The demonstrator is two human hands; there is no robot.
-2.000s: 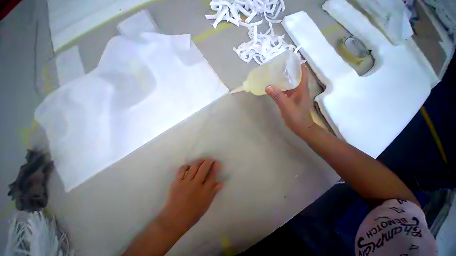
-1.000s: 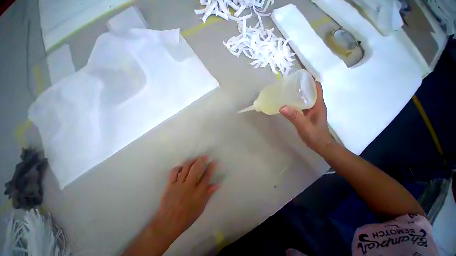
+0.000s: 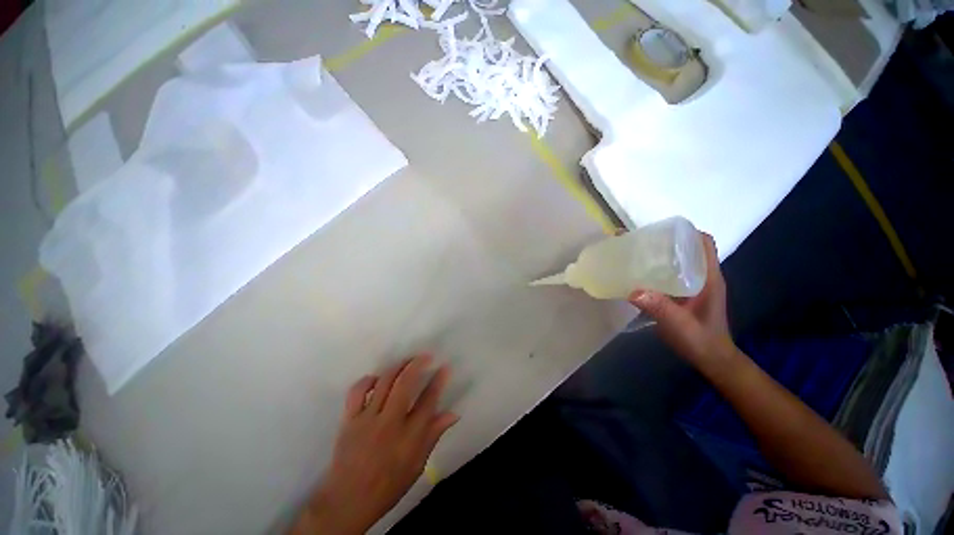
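My right hand (image 3: pixel 685 319) is shut on a translucent pale yellow applicator bottle (image 3: pixel 633 261) held on its side over the table's front edge, its thin nozzle pointing left. My left hand (image 3: pixel 392 439) rests palm down near the front edge, fingers apart, holding nothing. A white cut panel (image 3: pixel 220 219) with shoulder straps lies on the table at the left, partly folded or wrinkled at its upper part. Short white strips (image 3: pixel 497 84) lie in a tangled heap at the top centre.
A thick stack of white cut panels (image 3: pixel 722 146) lies at the right, with a tape roll (image 3: pixel 662 49) in its neck opening. A dark crumpled rag (image 3: pixel 44 381) and a bundle of long white strips (image 3: pixel 71 491) lie at the left. Yellow tape (image 3: pixel 573 186) crosses the table (image 3: pixel 460 240).
My right hand has moved the bottle from beside the panel's right corner towards the table's front edge. The left hand stays flat on the table. The view has shifted, so the table's things appear further left.
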